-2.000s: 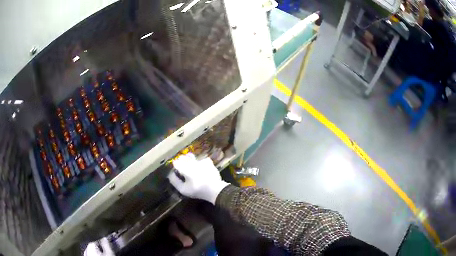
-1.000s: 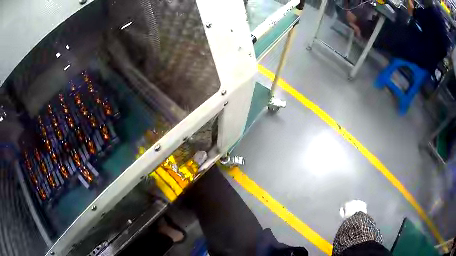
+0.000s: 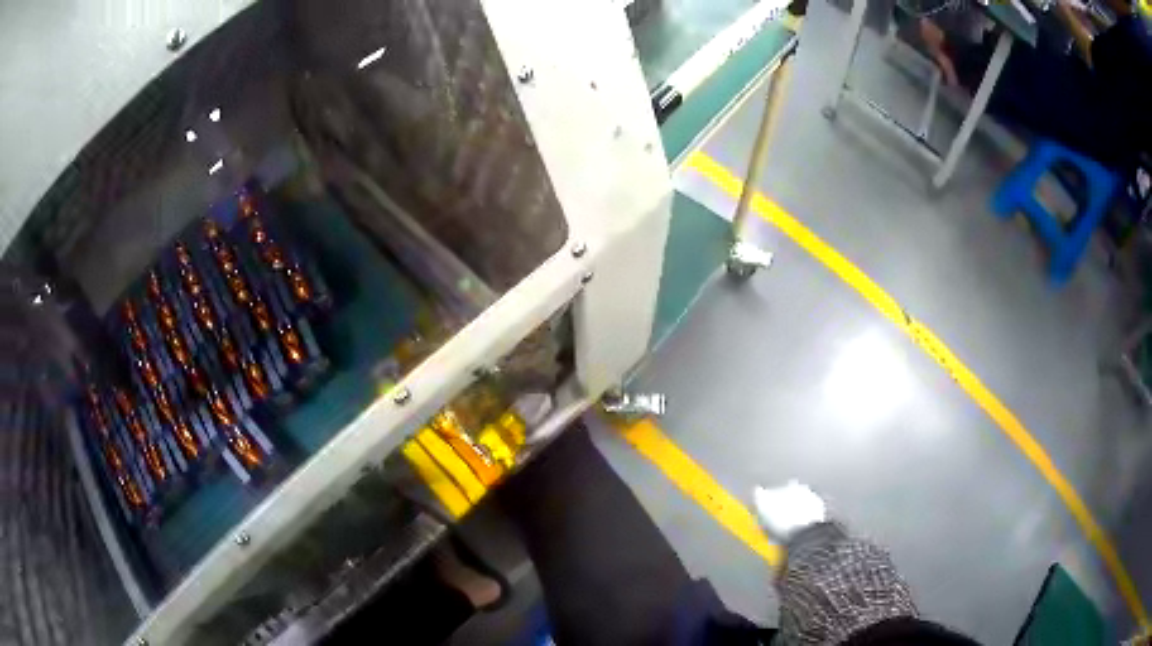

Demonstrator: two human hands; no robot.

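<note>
Coil components (image 3: 202, 328), black with orange-copper windings and silvery strips, lie in rows on a teal mat (image 3: 360, 284) inside the hood (image 3: 606, 164), seen through its clear window. A yellow bundle (image 3: 461, 461) lies at the hood's front corner, on the front edge. My right hand (image 3: 792, 507), in a white glove with a checked sleeve, is low at the right, over the floor and away from the hood. Its fingers are too small and blurred to tell their pose, and I see nothing in it. My left hand is not in view.
A trolley with green shelves (image 3: 695, 259) and castors stands behind the hood. Yellow lines (image 3: 910, 328) cross the grey floor. A blue stool (image 3: 1055, 202) and a person in dark clothes (image 3: 1004, 95) are by a bench at the upper right. A green edge (image 3: 1064, 616) shows at the bottom right.
My right hand has left the yellow bundle and moved right, over the floor; lately it has shifted slightly back left. My left hand has gone out of the picture at the bottom left.
</note>
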